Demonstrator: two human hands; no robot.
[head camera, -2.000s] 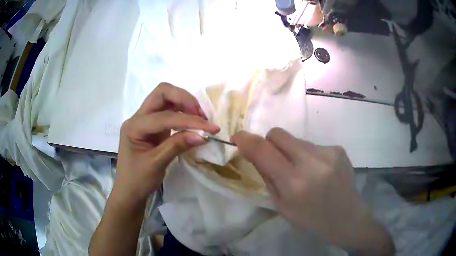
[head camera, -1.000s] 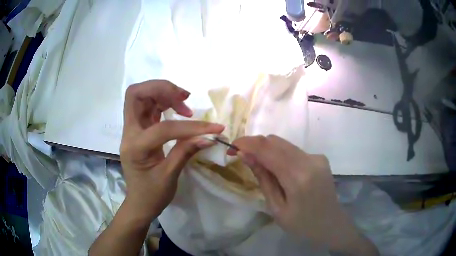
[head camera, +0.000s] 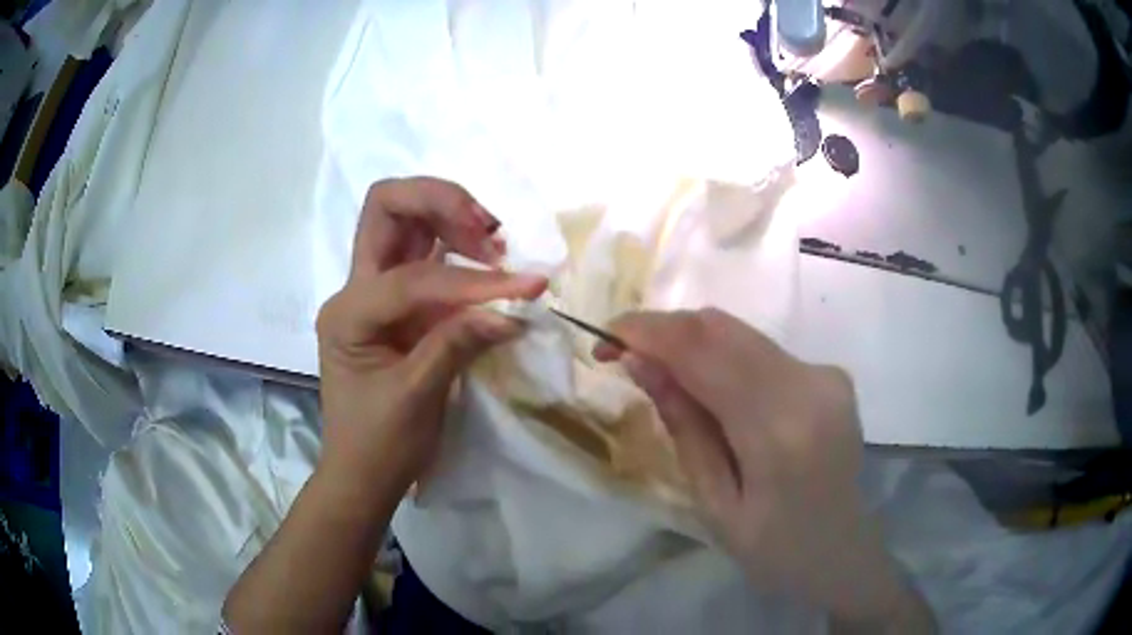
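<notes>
A white to cream garment (head camera: 521, 521) lies over the table's front edge, with tan-yellow patches inside its folds. My left hand (head camera: 416, 310) pinches a small folded edge of the cloth between thumb and index finger; its other fingers are curled above. My right hand (head camera: 757, 434) holds a thin dark pointed tool (head camera: 583, 326) like a pen. The tool's tip points left, close to the pinched edge; I cannot tell whether it touches. The far part of the garment is washed out by the lamp.
Dark scissors (head camera: 1033, 298) lie at the right on the white table (head camera: 919, 360). Machine parts, with a cream knob (head camera: 912, 104) and a round black disc (head camera: 840, 154), stand at the upper right. Shiny pale cloth (head camera: 205, 509) hangs at the left.
The tool's tip has come away from the left fingertips, and more of its length shows. The table and machine parts have shifted to the right in the view.
</notes>
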